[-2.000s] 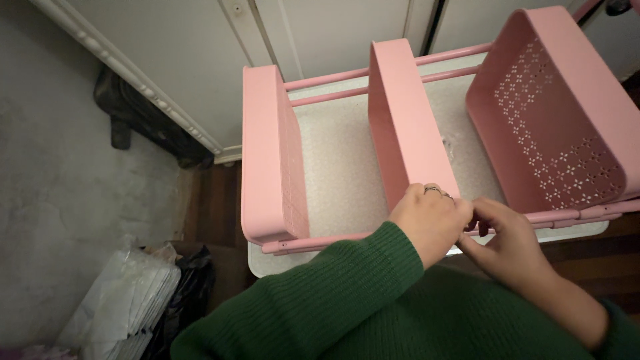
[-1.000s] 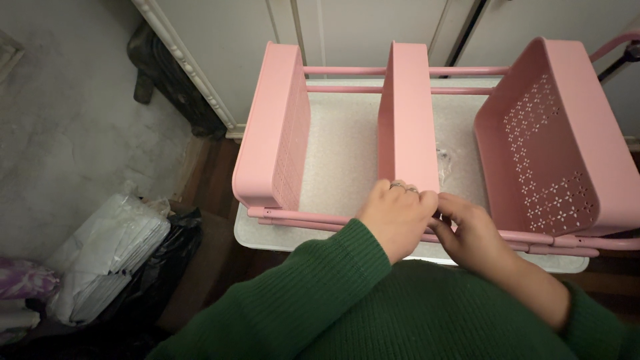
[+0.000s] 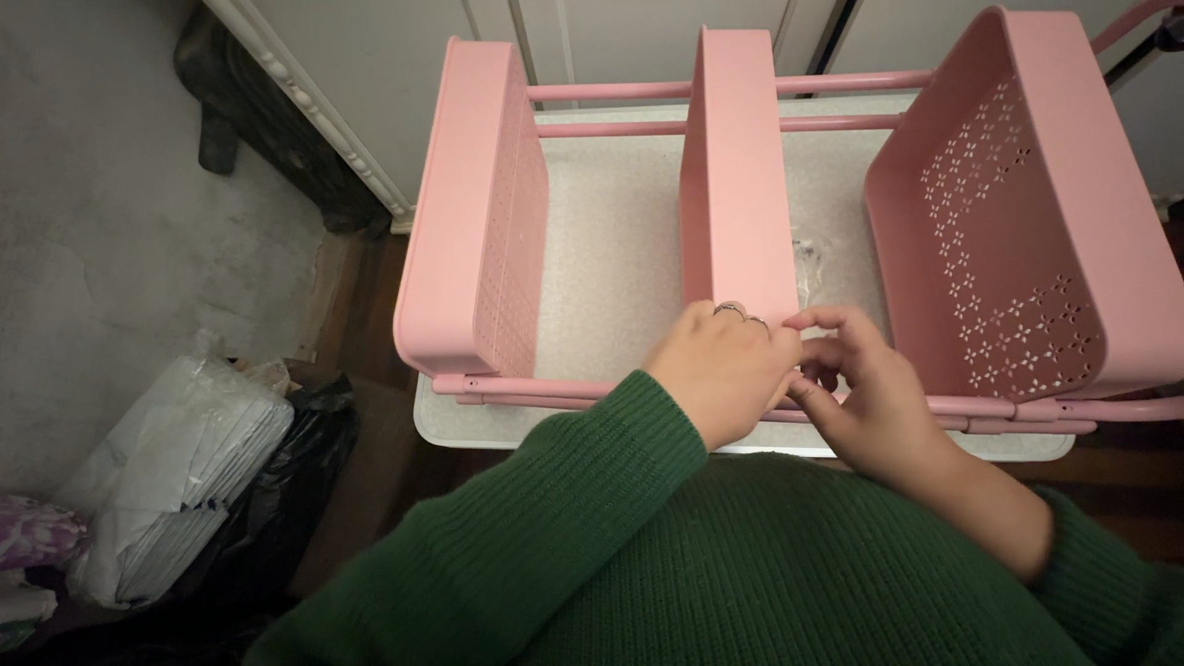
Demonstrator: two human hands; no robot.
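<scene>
A pink metal trolley lies on its side, its left basket [image 3: 462,208], middle basket [image 3: 745,176] and perforated right basket [image 3: 1008,231] joined by pink tubes [image 3: 610,91]. My left hand [image 3: 735,365], wearing rings, rests against the near end of the middle basket by the near tube, its fingers curled. Close to its fingertips is my right hand [image 3: 856,375], thumb and fingers bent around the same spot. Whatever lies between the fingertips is too hidden to tell. Behind them, a small clear plastic bag [image 3: 807,268] lies on the white tabletop [image 3: 610,231].
White panelled doors [image 3: 629,42] stand beyond the table. At the left are a grey wall [image 3: 102,222] and a black object [image 3: 268,129] leaning in the corner. Plastic-wrapped white packets [image 3: 185,444] and a black plastic bag [image 3: 287,490] sit at the lower left.
The view has shifted over the trolley. Both hands stay at the near end of the middle basket, with no other plain change.
</scene>
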